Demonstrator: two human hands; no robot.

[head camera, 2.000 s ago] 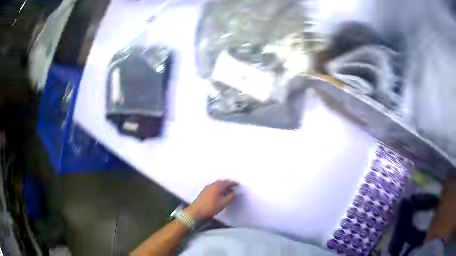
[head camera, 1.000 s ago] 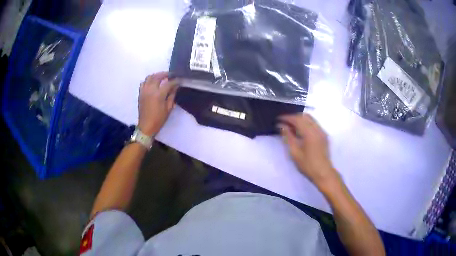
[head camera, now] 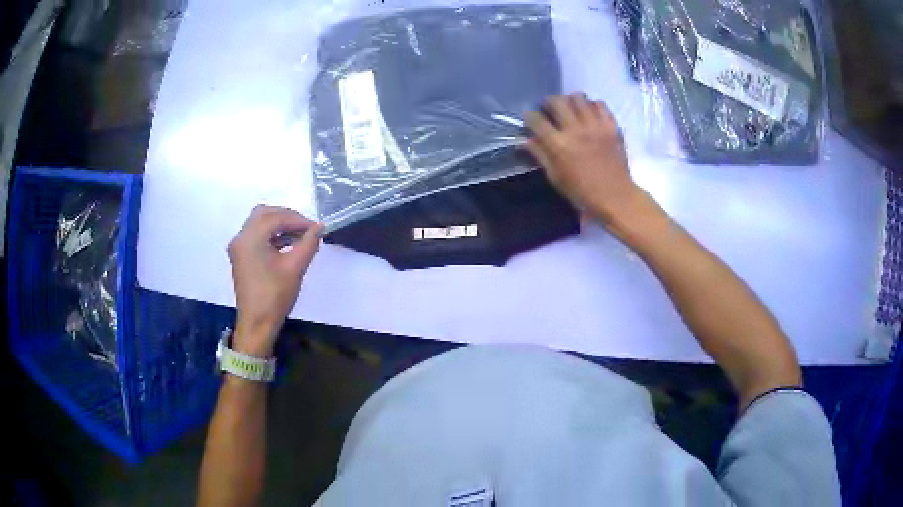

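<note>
A dark folded garment (head camera: 495,213) lies on the white table in a clear polybag (head camera: 455,74). Its lower end with a small white label sticks out of the bag's open mouth. A white barcode tag (head camera: 361,121) shows through the bag at its left. My left hand (head camera: 272,259) pinches the left corner of the bag's mouth between thumb and fingers. My right hand (head camera: 581,153) is at the right part of the bag's mouth, fingers on the bag's edge; its fingertips' grip is partly hidden.
Bagged garments with a white tag (head camera: 748,84) lie at the table's upper right. A blue crate (head camera: 129,317) with bagged items stands at the left. A purple-dotted sticker sheet (head camera: 889,253) is at the right edge. The white table (head camera: 693,287) has its near edge by my body.
My left hand has moved down and left, pulling the bag's corner. My right hand has moved up from the garment's lower edge onto the bag's mouth. The view has shifted.
</note>
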